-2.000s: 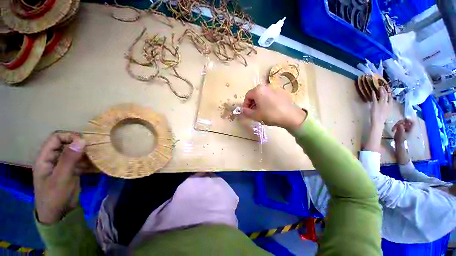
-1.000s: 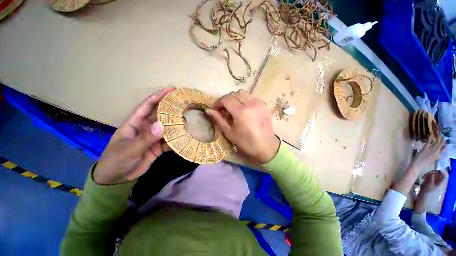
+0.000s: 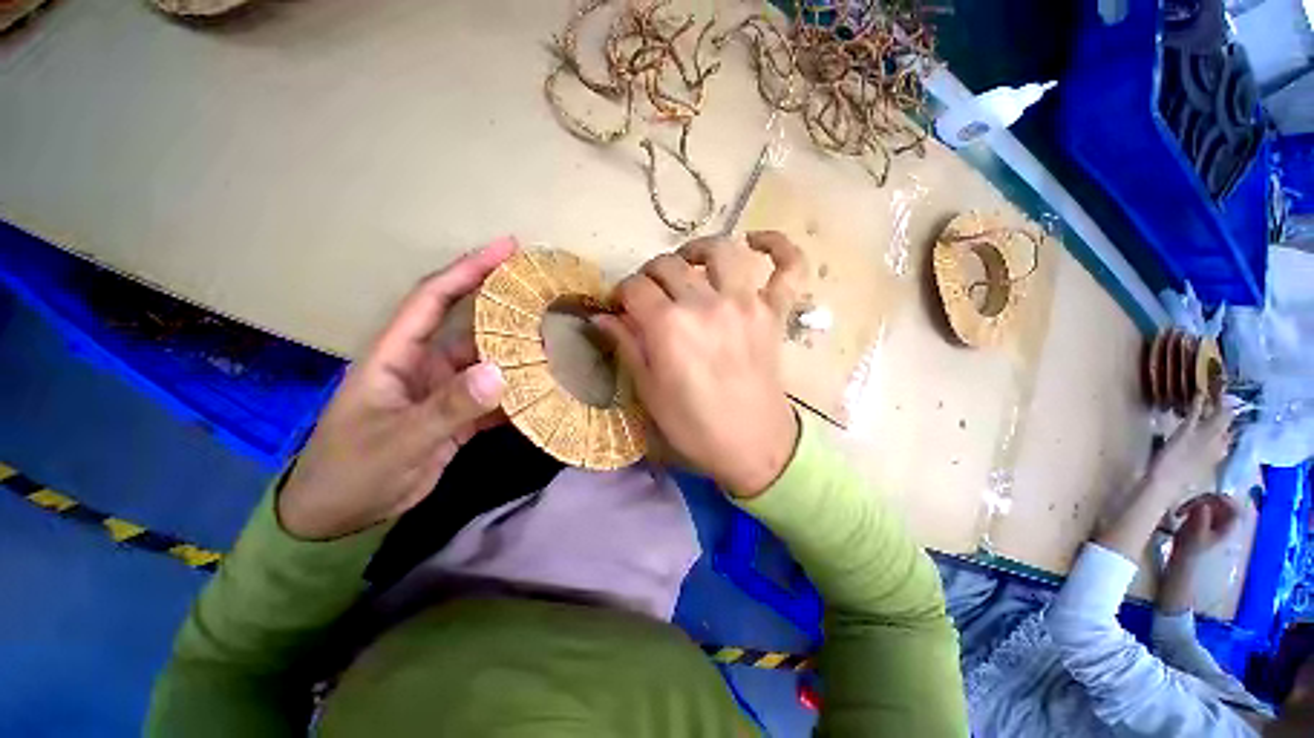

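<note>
A flat tan straw ring [image 3: 528,378] with radial ribs is held tilted above the table's front edge. My left hand [image 3: 411,397] grips its left rim, with the thumb on the face and the fingers behind. My right hand [image 3: 713,346] holds its right side, with thumb and index finger at the inner edge of the hole and the other fingers raised. Whatever is under those fingertips is hidden. A white glue dab [image 3: 816,319] lies on the cardboard pad [image 3: 850,267], right of my right hand.
A corded straw ring [image 3: 958,281] lies right of the pad. Brown cords [image 3: 865,87] lie at the back by a white glue bottle [image 3: 994,113]. A blue crate [image 3: 1117,130] stands behind. Another person's hands [image 3: 1193,447] are by stacked straw rings [image 3: 1182,363] at right.
My right hand left the glue dab and came to the ring, which my left hand brought to the centre. Since the previous frame, the right hand's outer fingers have lifted and spread.
</note>
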